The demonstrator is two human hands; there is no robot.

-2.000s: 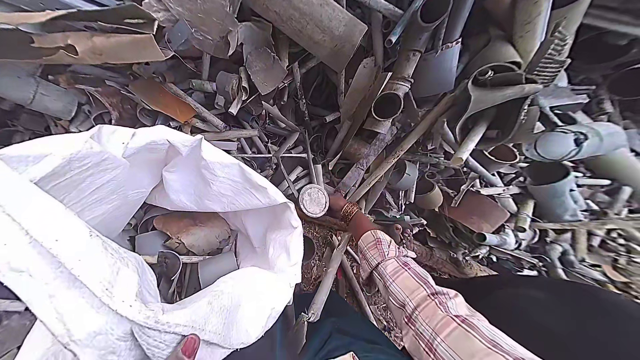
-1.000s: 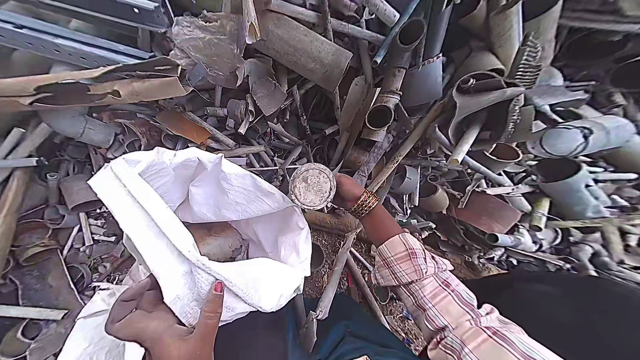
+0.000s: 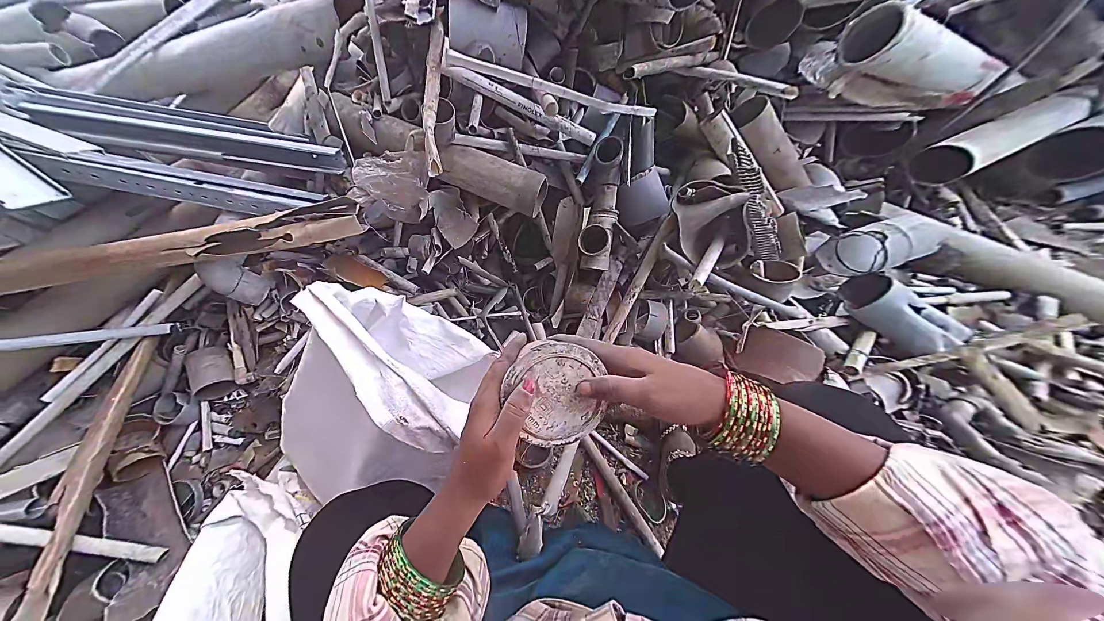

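A round, flat, dirt-covered disc, perhaps a pipe end cap [image 3: 555, 395], is held between both hands in the middle of the view. My left hand [image 3: 496, 410] grips its left side, the thumb lying on its face. From the right, my right hand [image 3: 642, 379] holds the upper right edge, thumb also on the face. Just left of the hands stands a white woven sack [image 3: 371, 423], its upper edge folded over; its contents are hidden from here.
Scrap pipes surround the hands, among them a short grey pipe piece [image 3: 492, 177] and a branched grey fitting [image 3: 901, 315]. Perforated metal channels [image 3: 190, 168] lie at upper left. A long brown strip [image 3: 172, 246] lies below them.
My left hand has let go of the sack and now grips the disc, which my right hand alone held a second ago. The sack's mouth has sagged. The view now takes in more of the pile.
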